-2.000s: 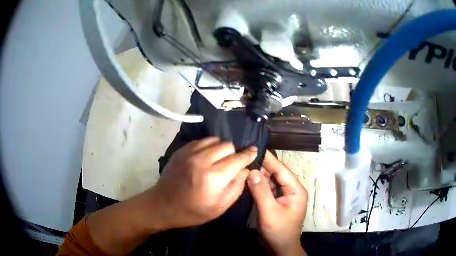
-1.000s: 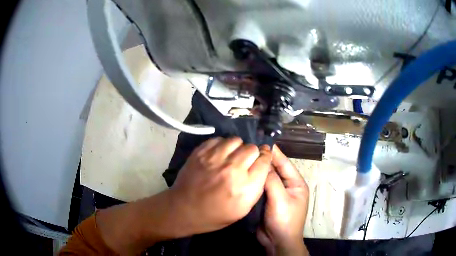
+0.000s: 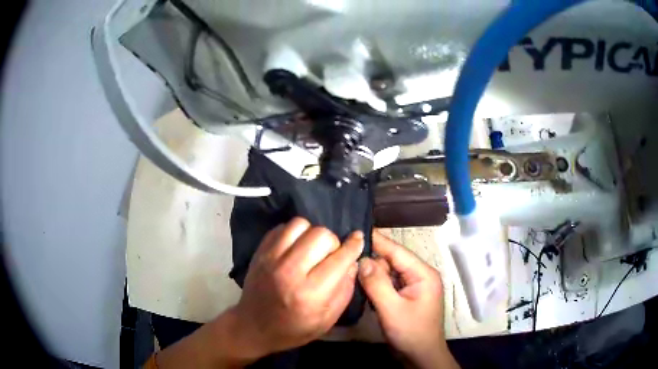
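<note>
A black fabric workpiece [image 3: 317,209] lies under the tension discs [image 3: 339,148] and spreads over the cream tabletop to the left. My left hand [image 3: 299,285] rests on it with curled fingers and pinches its right edge. My right hand [image 3: 404,295] pinches the same edge from the right, thumb and index finger close to my left fingertips. The needle and presser foot are hidden behind the discs. The dark brown cylinder arm [image 3: 411,206] sits just right of the cloth.
The pale machine head [image 3: 433,65] fills the top. A blue hose [image 3: 462,137] ends in a white flat head [image 3: 480,270] right of my right hand. A pale curved bar [image 3: 148,148] hangs at left. Loose black threads [image 3: 537,277] lie at right. The worn tabletop [image 3: 173,245] extends left.
The view has shifted, so the machine sits further left. Both hands are now lower, away from the discs, and more black cloth shows between them and the machine.
</note>
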